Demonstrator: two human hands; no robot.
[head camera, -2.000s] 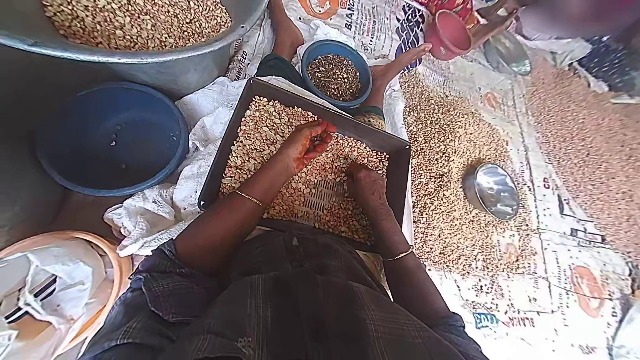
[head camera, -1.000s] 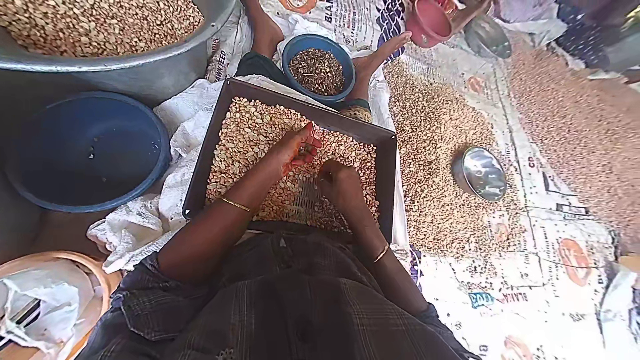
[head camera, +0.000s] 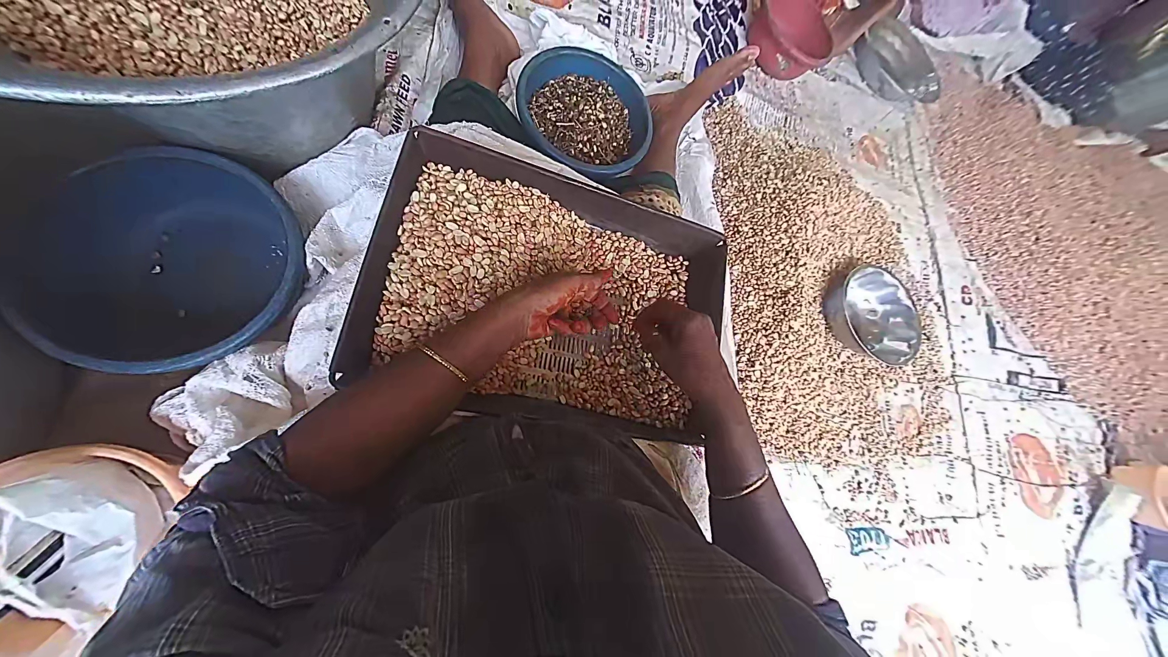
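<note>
A dark rectangular sieve tray (head camera: 707, 274) with a slotted bottom lies over my lap, holding reddish and cream shelled nuts or beans (head camera: 465, 237). My left hand (head camera: 575, 307) is palm up above its middle, fingers curled around small dark bits. Close by on the right, my right hand (head camera: 680, 342) is bent over the nuts with fingertips together; whether anything is between them is hidden. Slots of the bottom show below my left hand. Beyond the tray's far side, a blue bowl (head camera: 525, 100) of dark debris stands between my feet.
At left are a large metal tub (head camera: 274, 109) of nuts, a blue basin (head camera: 287, 274) and an orange-rimmed container (head camera: 137, 456). Printed sacking (head camera: 1022, 566) at right carries spread nuts (head camera: 776, 237) and a steel bowl (head camera: 881, 315). A person's hand (head camera: 862, 23) is near a red bowl (head camera: 789, 41).
My left hand has lowered from a raised position with fingers pinched near the tray's middle to a palm-up, curled pose. My right hand stays close to the nuts at the tray's right side.
</note>
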